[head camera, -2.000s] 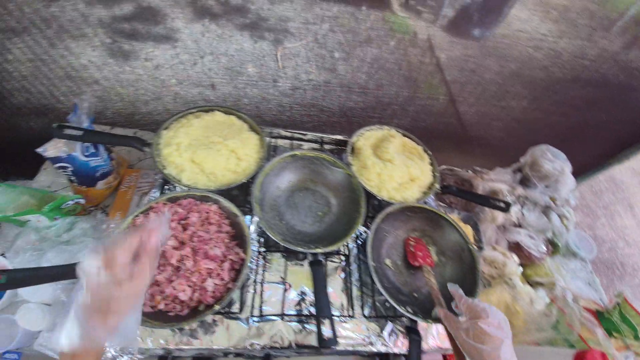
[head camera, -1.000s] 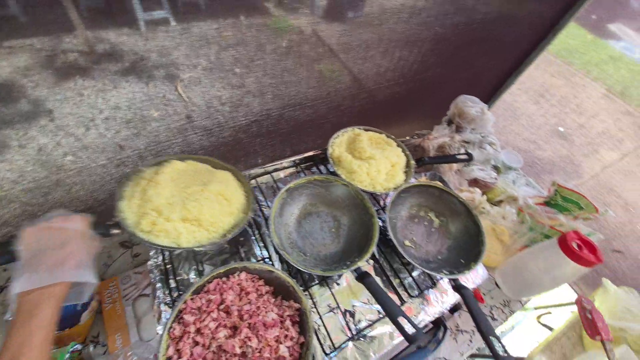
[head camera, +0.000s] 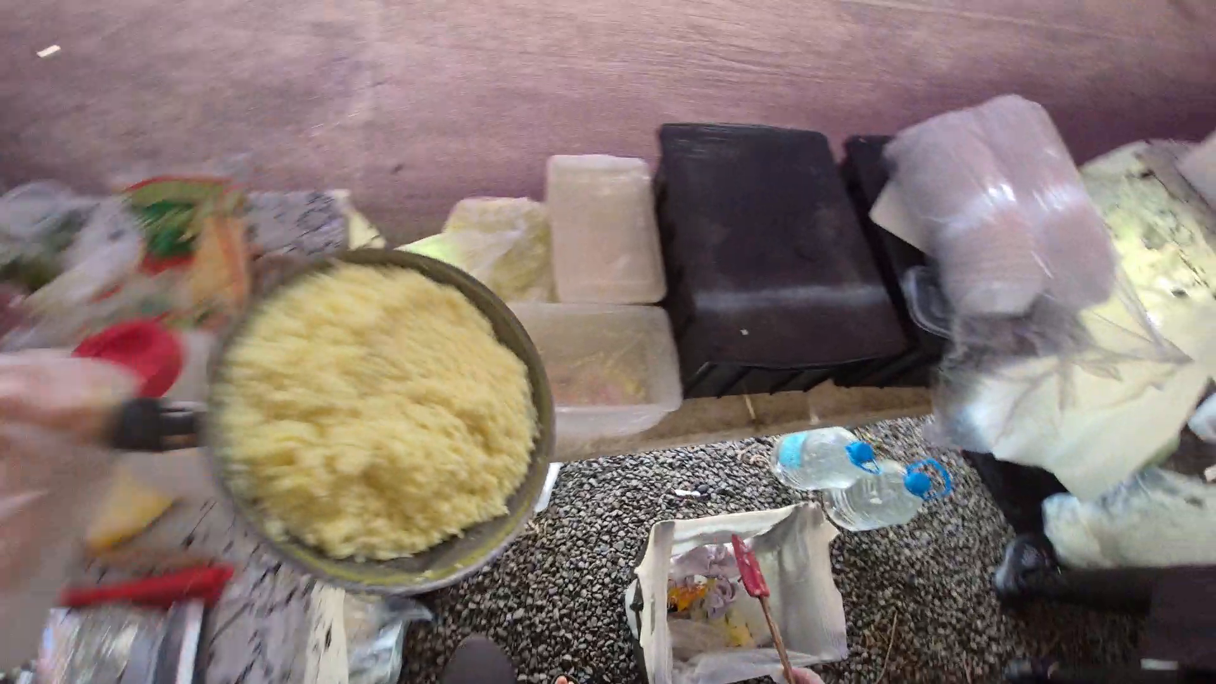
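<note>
My left hand (head camera: 47, 475), in a clear plastic glove and blurred, is closed on the black handle (head camera: 152, 425) of a frying pan (head camera: 543, 408). The pan is heaped with yellow, crumbly grated food (head camera: 380, 408) and is held up at the left of the view. At the bottom edge only a fingertip of my right hand (head camera: 806, 675) shows, at the wooden handle of a red-headed spatula (head camera: 749, 568). The spatula is above a lined bin (head camera: 831, 608) with scraps in it.
A plastic tub (head camera: 608, 418), a lidded container (head camera: 605, 228) and a black crate (head camera: 774, 256) stand along the table. Stacked cups in plastic wrap (head camera: 1007, 209) are at the right. Two water bottles (head camera: 822, 459) lie on gravel. A person's shoe (head camera: 1026, 567) is at the right.
The view has swung far to the right, away from the grill. My left hand, which was beside the heaped pan one second ago, now holds it up. The spatula is now over the bin.
</note>
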